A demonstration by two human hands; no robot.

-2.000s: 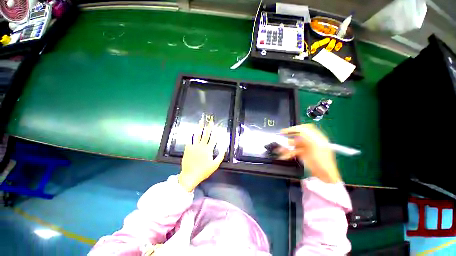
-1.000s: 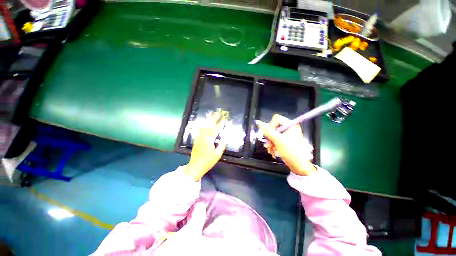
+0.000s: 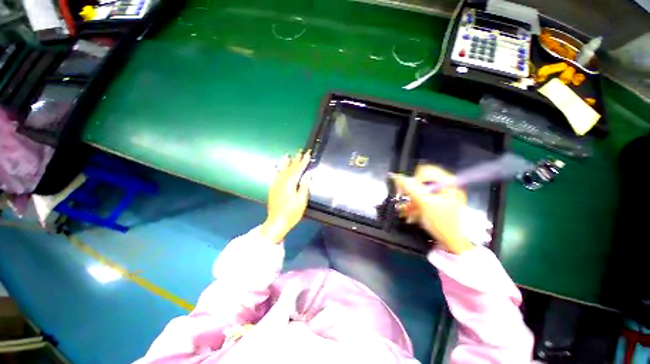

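Observation:
A black two-slot tablet tray (image 3: 363, 230) lies on the green bench. The left slot holds a dark glossy tablet (image 3: 356, 138) with a small yellowish logo. The right slot holds another dark tablet (image 3: 456, 142), partly hidden by my right hand. My left hand (image 3: 288, 195) is at the tray's left edge, fingers apart, holding nothing. My right hand (image 3: 438, 206) is blurred above the centre rib and right tablet. It holds a whitish-violet marker pen (image 3: 492, 172), its back end pointing right.
A small shiny container (image 3: 543, 173) lies right of the tray. Crumpled clear plastic (image 3: 534, 128) lies behind it. At the back right, a black accessory tray (image 3: 456, 74) holds a calculator (image 3: 492, 47), yellow-orange pieces and a cream slip. A blue stool (image 3: 117, 192) stands below left.
The view has shifted, so the tray appears further right. My left hand has moved off the left tablet to the tray's left edge. My right hand has moved from the right tablet's lower part toward the rib.

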